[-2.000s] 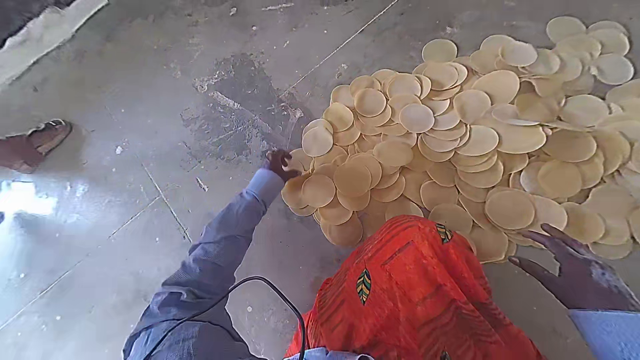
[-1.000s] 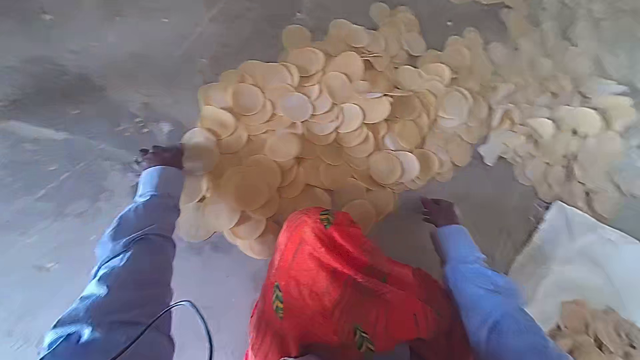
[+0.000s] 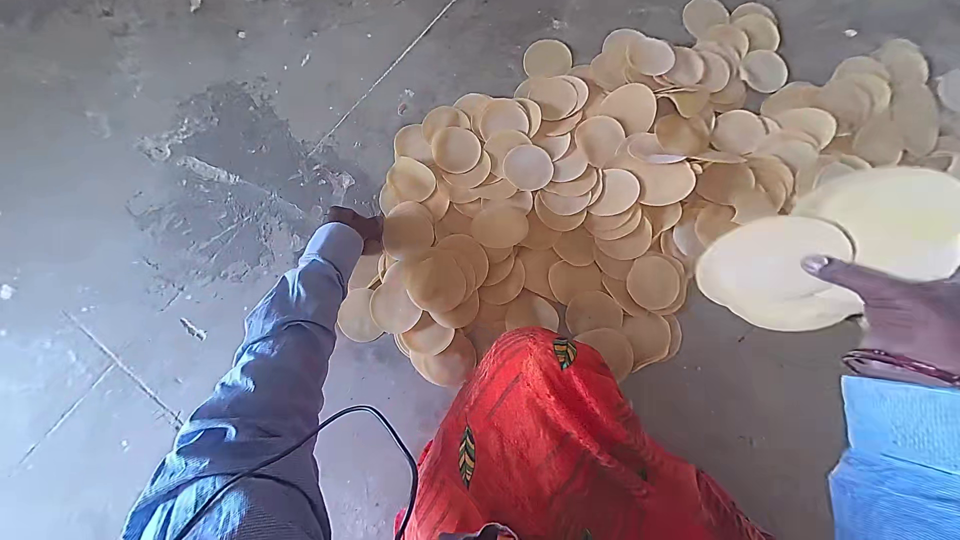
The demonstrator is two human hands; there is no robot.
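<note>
Thin round tan discs, which look like papads, lie overlapping in a wide heap (image 3: pixel 525 217) on the grey floor. At the heap's left edge is my left hand (image 3: pixel 358 227), low to the floor and touching or close beside the outer discs; its fingers are mostly hidden, so its grip cannot be told. On the right, my right hand (image 3: pixel 892 296) is raised nearer the camera, with its thumb on top of several pale discs (image 3: pixel 780 270) and its other fingers hidden beneath them. Red patterned cloth (image 3: pixel 555 450) covers my knee at the heap's near edge.
The grey concrete floor (image 3: pixel 225 172) has a rough dark patch and scored lines left of the heap. More discs (image 3: pixel 885 105) spread toward the upper right. A black cord (image 3: pixel 367 411) loops across my left sleeve.
My right hand, low by the cloth and without visible discs a second ago, is now raised at the right with discs in it. My left hand stays at the heap's left edge. The view has shifted.
</note>
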